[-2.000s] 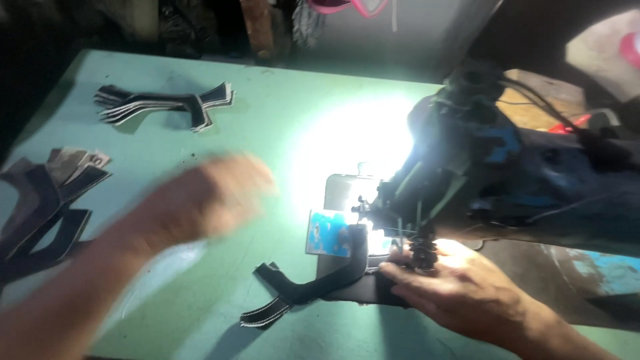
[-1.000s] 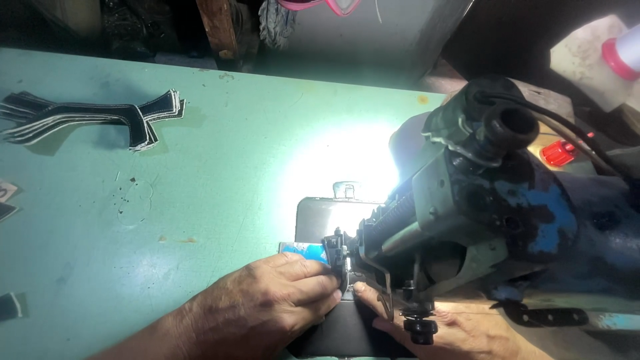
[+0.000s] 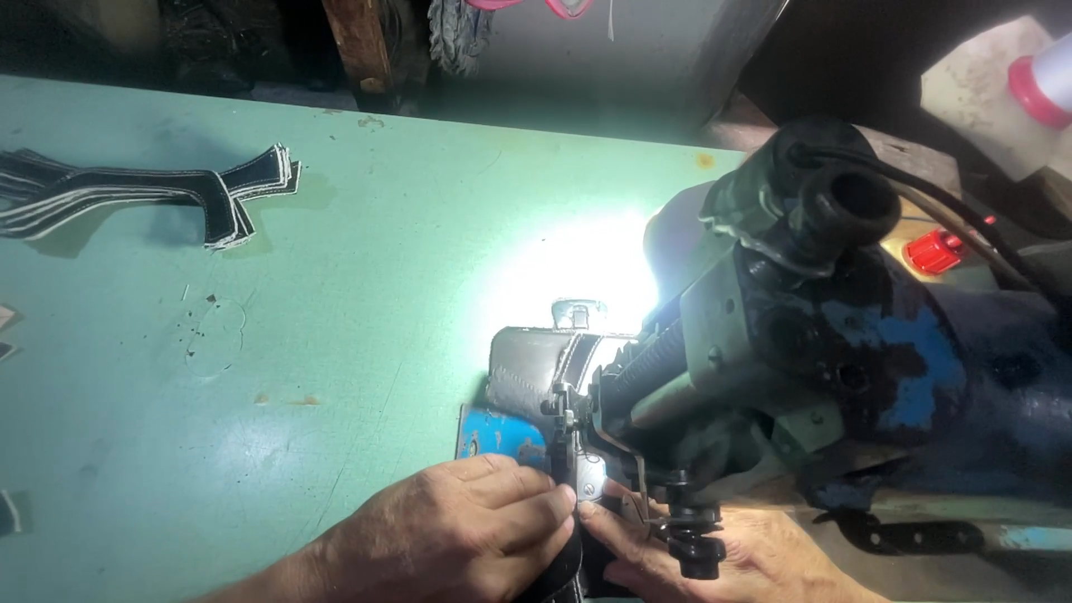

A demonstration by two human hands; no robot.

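Note:
My left hand (image 3: 469, 523) pinches a dark strip piece (image 3: 563, 569) with light stitching, just in front of the presser foot (image 3: 569, 423) of a sewing machine (image 3: 837, 360). Beyond the foot, a stitched part of a dark strip (image 3: 578, 356) lies over the machine bed. My right hand (image 3: 712, 544) is on the other side, partly behind the machine's tension knobs (image 3: 697, 532); its fingertips rest by the metal needle plate (image 3: 591, 479). Whether it grips anything is hidden. A blue, worn plate (image 3: 500, 435) sits left of the foot.
A stack of dark, white-edged curved pieces (image 3: 126, 188) lies on the green table (image 3: 352, 293) at the upper left. More pieces show at the left edge. Behind the machine are a red object (image 3: 934, 251) and a thread cone (image 3: 1038, 84). A lamp glares beyond the bed.
Two seconds ago my left hand was blurred over the table at the left; now it is at the presser foot. A stitched strip now shows beyond the foot. The view has shifted.

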